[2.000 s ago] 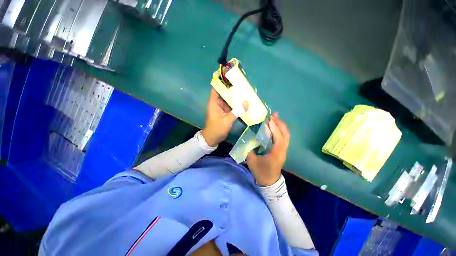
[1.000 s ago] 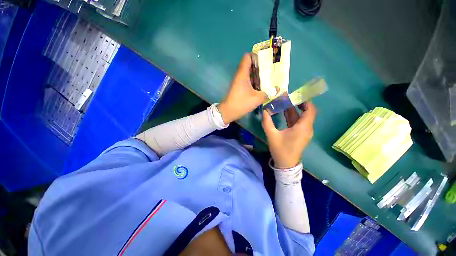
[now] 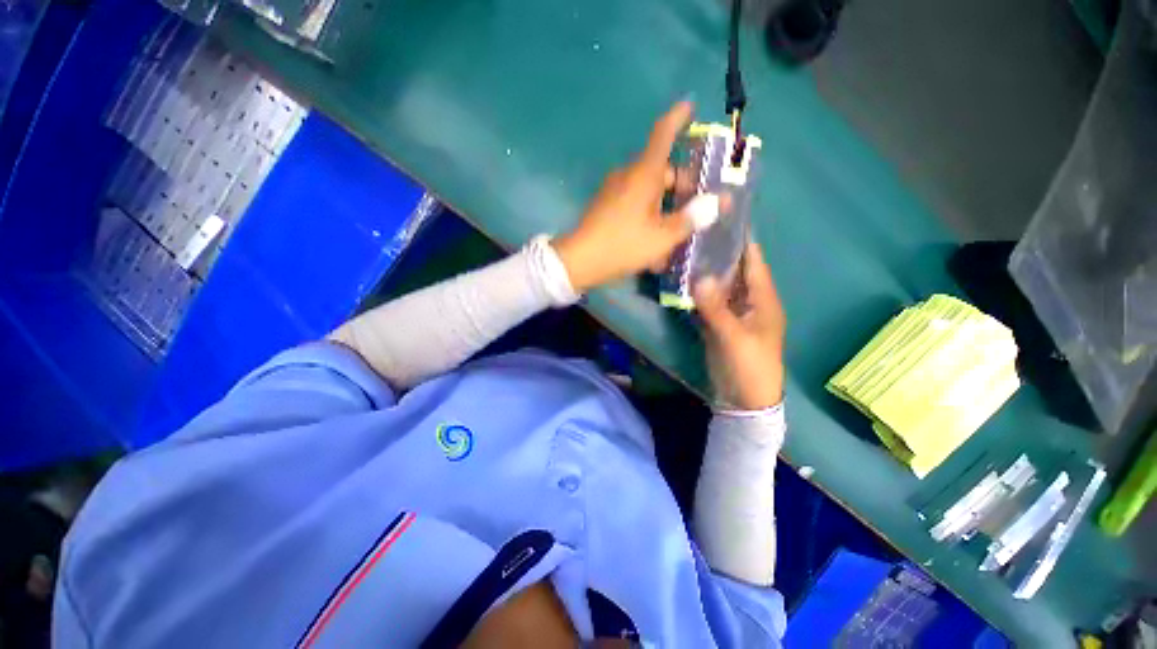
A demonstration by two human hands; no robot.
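A part-built power supply [image 3: 721,235] is held above the green mat. A silver-grey metal housing half covers its upward face, and yellow insulating sheet shows at both ends. A black power cord [image 3: 735,83] runs from its far end to the picture's top edge. My left hand [image 3: 634,218] grips its left side, with a white-tipped finger or thumb on the metal face. My right hand [image 3: 746,317] grips its near right end. The fingers under the unit are hidden, and the hands are slightly blurred.
A yellow sheet stack [image 3: 933,378] lies right of my hands, with loose metal strips [image 3: 1028,526] nearer the edge. Blue bins [image 3: 273,266] with metal parts stand left. A clear plastic box [image 3: 1098,241] is far right; a green object [image 3: 1129,488] lies near it.
The metal piece is now against the unit and covers the yellow face that showed before. The yellow flap at its near end no longer sticks out. My right hand has moved in along the unit's side.
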